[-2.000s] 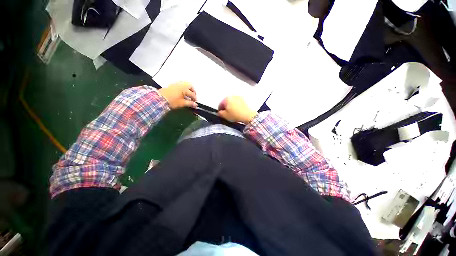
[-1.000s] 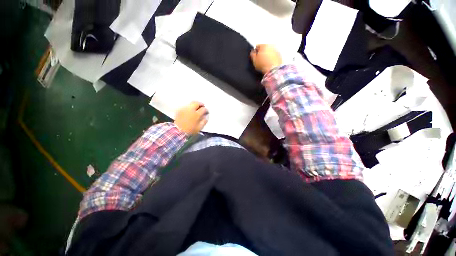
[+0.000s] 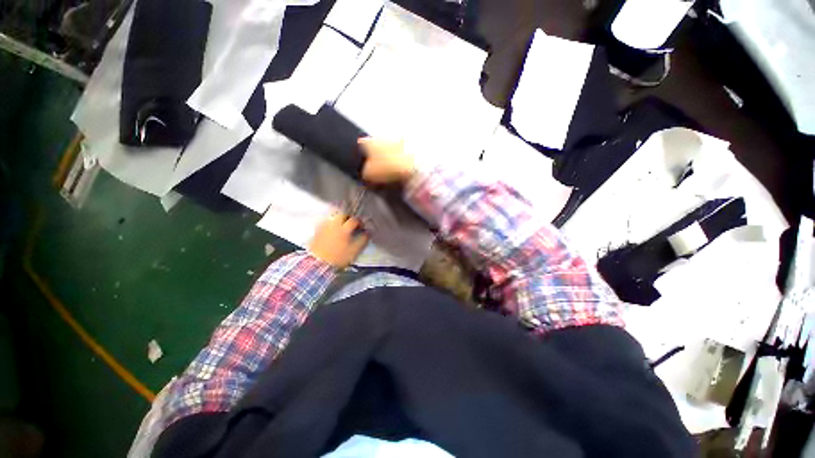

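Note:
A dark cut-piece bundle, rolled or folded, lies slanted above white pattern paper in front of me. My right hand is closed around its right end; the fingertips are partly hidden. My left hand is lower, at the near edge of the paper, with its fingers bent just below the bundle. The area between my hands is blurred, and I cannot tell whether the left hand holds something.
Another dark folded piece lies on white paper at the upper left. A large white sheet on the right bears dark scraps and a small box. Green floor shows at left.
The dark bundle has moved left and looks narrower, partly lifted. My right hand has moved left and down with it. My left hand has moved slightly down.

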